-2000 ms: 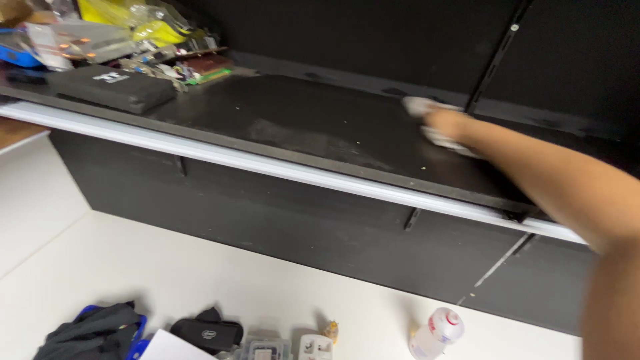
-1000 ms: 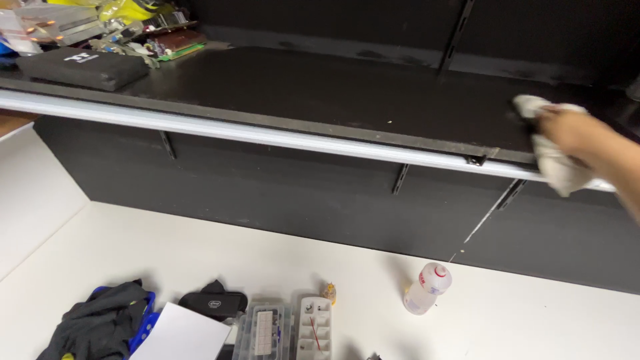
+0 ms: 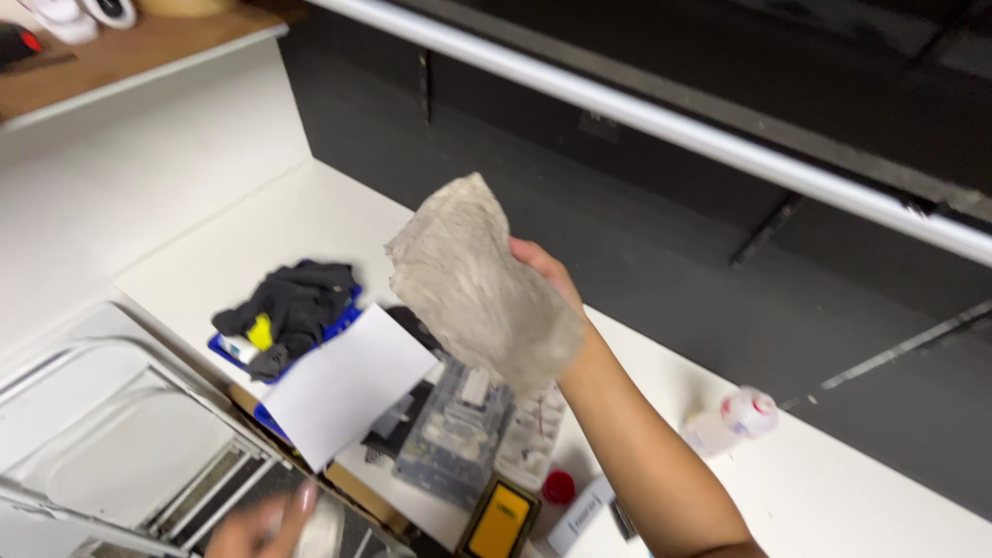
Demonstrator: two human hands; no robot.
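A crumpled, soiled whitish cloth (image 3: 484,294) hangs spread out from my right hand (image 3: 550,271), whose fingers are mostly behind it. The cloth is above the white counter, in front of the black back panel. My left hand (image 3: 267,523) is blurred at the bottom edge, low beside the counter's front edge; whether it holds anything cannot be told. Below the cloth lie a clear plastic organizer case (image 3: 453,434), a white compartment tray (image 3: 535,434) and a white paper sheet (image 3: 349,384).
A blue basket (image 3: 353,310) holds dark fabric. A translucent bottle (image 3: 728,422) stands at right. Near the front are a yellow-and-black box (image 3: 500,519) and a red cap (image 3: 558,487). Folding chairs (image 3: 132,434) lean at left. A black shelf with a pale edge strip (image 3: 666,120) runs overhead.
My right hand has moved off the black shelf with the cloth, which now hangs more open above the counter. My left hand has come into view. The view has swung left and down.
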